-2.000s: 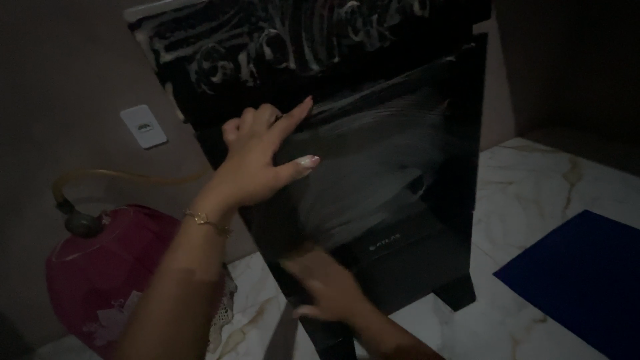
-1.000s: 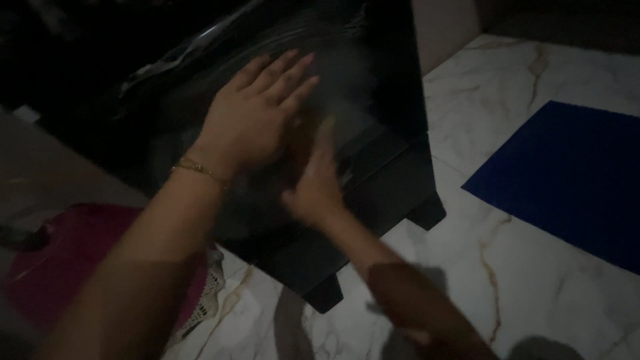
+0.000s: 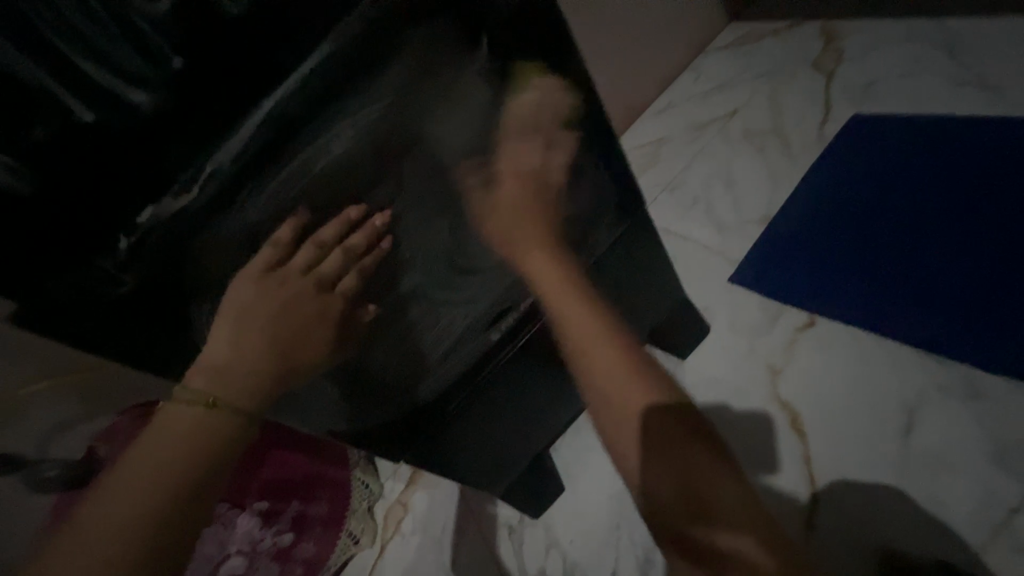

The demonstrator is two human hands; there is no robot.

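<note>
My left hand (image 3: 296, 296) lies spread, palm down, on the dark glossy front of a black stove (image 3: 432, 320), holding nothing. Up and to its right, my right hand (image 3: 528, 176) is blurred against the same front, near its right edge. Under its fingers is a yellow-green sponge (image 3: 532, 76), only partly visible. Whitish streaks, like suds or smears, run across the black surface around both hands. A thin bracelet circles my left wrist.
A blue mat (image 3: 896, 240) lies on the marble-patterned floor (image 3: 720, 200) at the right. At the lower left stands a gas cylinder under a magenta cloth cover (image 3: 280, 488) with a lace edge. Two short stove feet (image 3: 536, 488) rest at the bottom.
My right hand has moved up and to the right across the stove front, away from my left hand. My left hand has come down the front, its fingers still spread. The view has shifted lower.
</note>
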